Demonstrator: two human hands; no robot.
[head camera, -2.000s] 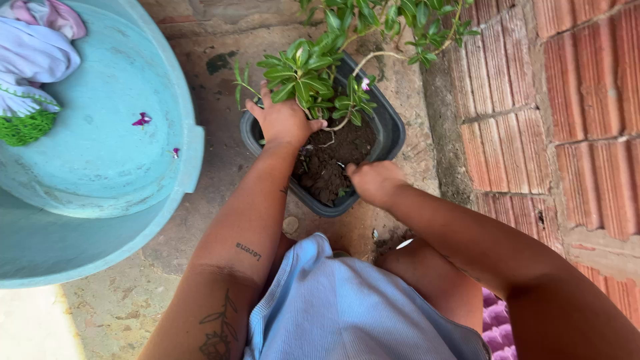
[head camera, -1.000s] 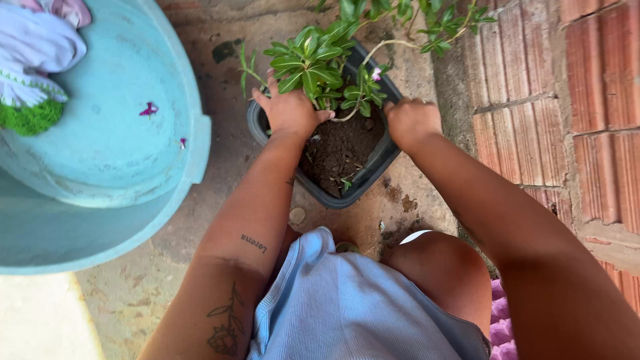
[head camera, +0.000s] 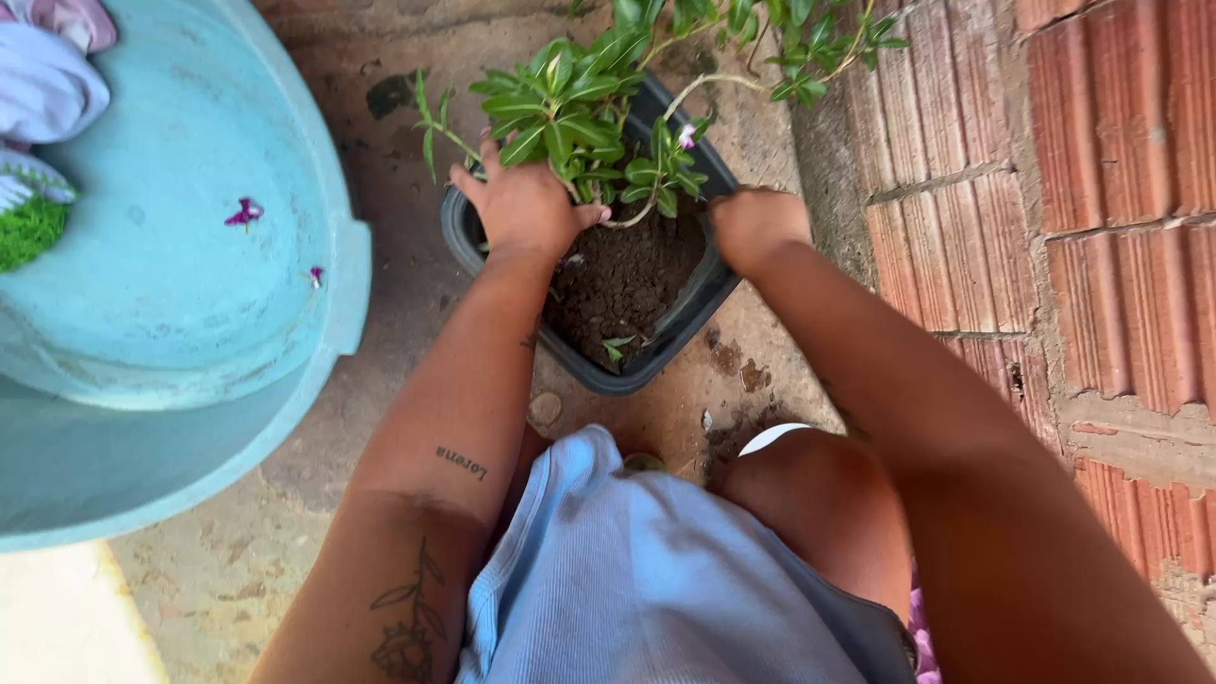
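Note:
A dark plastic planter (head camera: 608, 380) holds loose brown soil (head camera: 622, 285) and a leafy green plant (head camera: 560, 109) with a small pale pink flower (head camera: 686, 137). My left hand (head camera: 532, 211) lies over the planter's left side at the base of the plant, fingers spread under the leaves and thumb against a stem. At the planter's right rim my right hand (head camera: 762, 226) is curled closed; what its fingers hold, if anything, is hidden. A small green sprig (head camera: 617, 348) lies on the soil near the front corner.
A large light-blue plastic tub (head camera: 356, 285) stands at left, with cloth (head camera: 47, 85) and fallen purple petals (head camera: 245, 213) inside. A hollow-brick wall (head camera: 959, 247) rises at right. My knee (head camera: 826, 503) is close below the planter.
My right hand has moved from the soil at the planter's front right up to its right rim. The left hand stays at the plant's base.

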